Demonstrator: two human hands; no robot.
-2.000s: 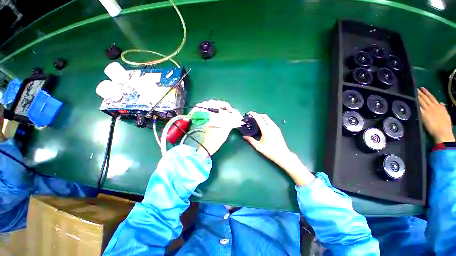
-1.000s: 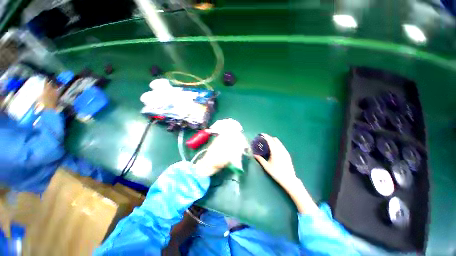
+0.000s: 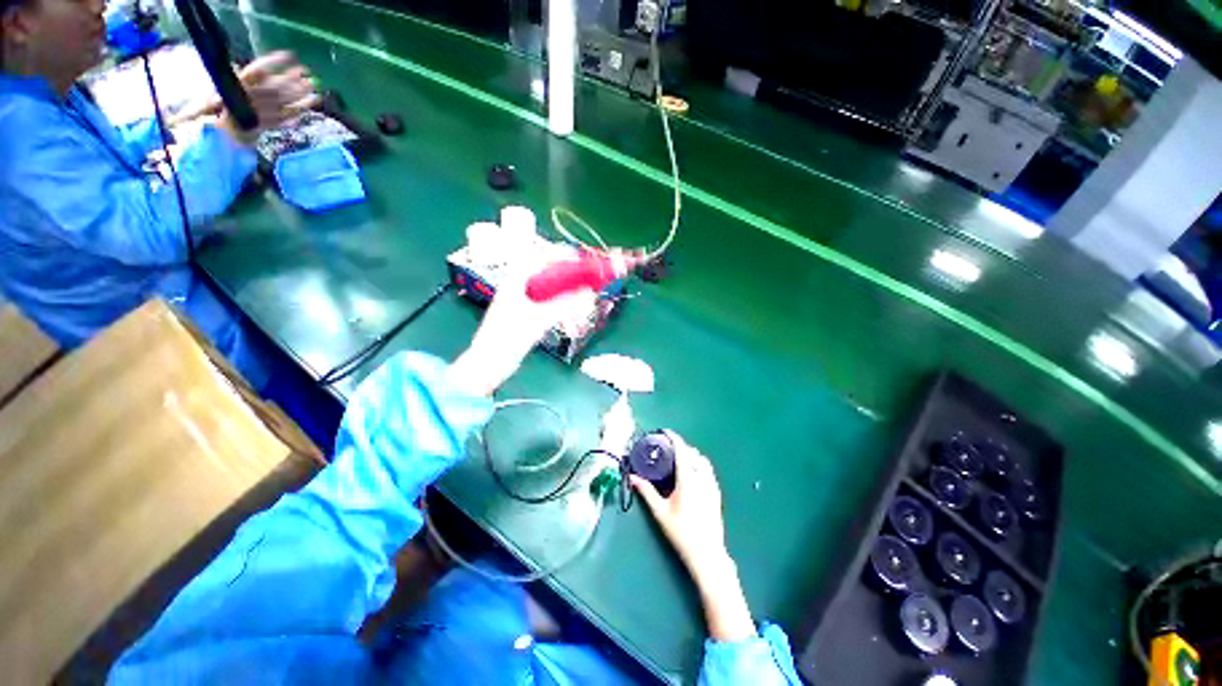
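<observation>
My left hand (image 3: 504,332) holds the red bottle (image 3: 570,278) by its body, over the blue-grey controller box (image 3: 576,330), with the tip pointing away to the right. My right hand (image 3: 693,507) grips a black round part (image 3: 653,457), ringed face up, at the bench middle. The whitish syringe (image 3: 618,426) lies on the bench just left of that part, its green adapter (image 3: 606,478) towards me. A white wipe (image 3: 618,373) lies beyond it. The black tray (image 3: 838,579) at the right holds several round parts (image 3: 925,622).
White cups (image 3: 501,239) stand on the controller. A clear hose (image 3: 590,533) and black lead loop near the bench edge. Yellowish hose (image 3: 674,174) hangs behind. Loose black parts (image 3: 501,176) lie along the far bench. Blue bin (image 3: 319,177) and another person are upper left; cartons (image 3: 148,496) lower left.
The view has swung up and turned. My left hand has let go of the syringe and raised the red bottle over the controller. My right hand still holds the round part.
</observation>
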